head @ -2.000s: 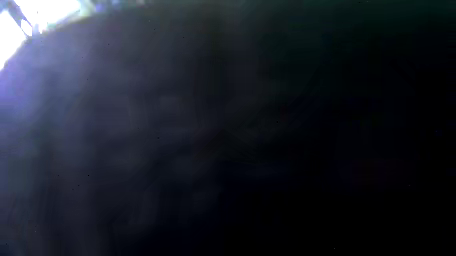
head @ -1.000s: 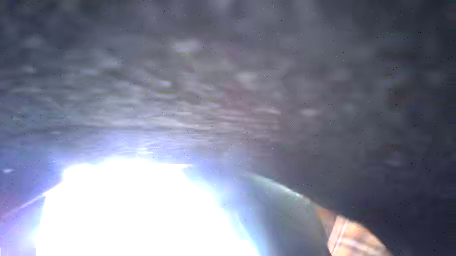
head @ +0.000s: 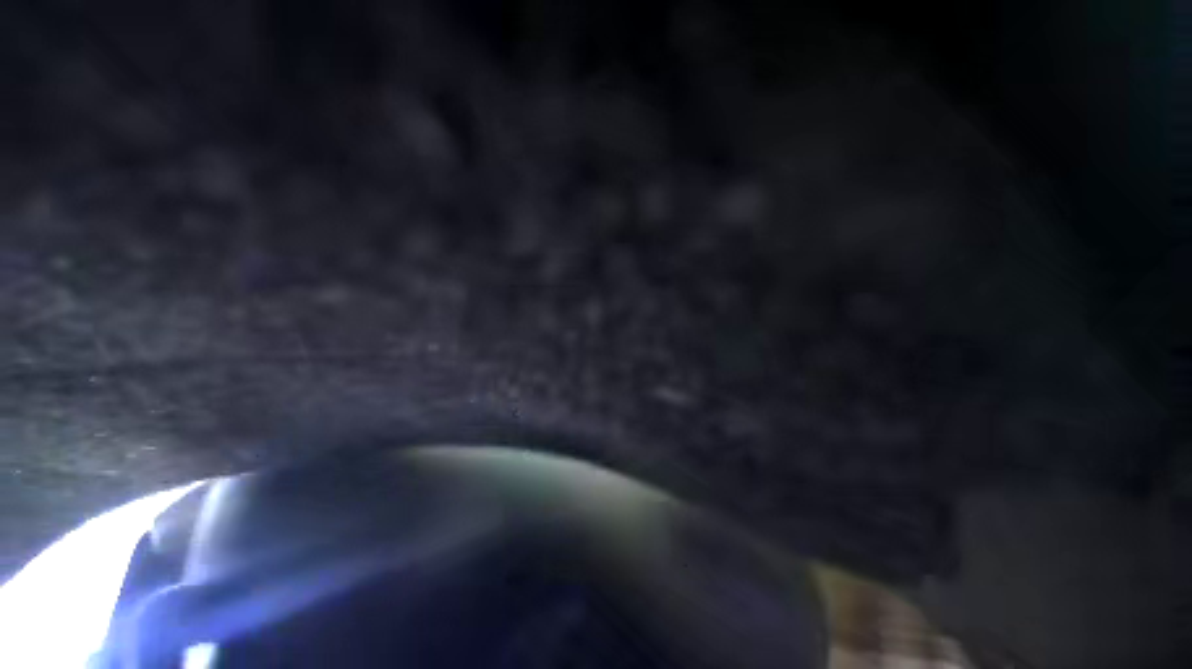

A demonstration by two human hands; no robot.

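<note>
A dark, blurred surface (head: 523, 261) very close to the lens fills most of the head view. I cannot tell what it is. Neither my left hand nor my right hand can be made out. Below its curved lower edge lies a dark bluish area (head: 431, 588) with a pale greenish rim, too blurred to name. No work pieces can be recognised.
A brown checked cloth or garment (head: 882, 625) shows in a small patch at the bottom right. A very bright, overexposed area (head: 66, 588) lies at the bottom left, with blurred bluish and white shapes beside it.
The large bright area at the bottom has shrunk to the lower left corner, and a dark bluish area now shows there. The checked patch is smaller and dimmer. The covering surface looks darker.
</note>
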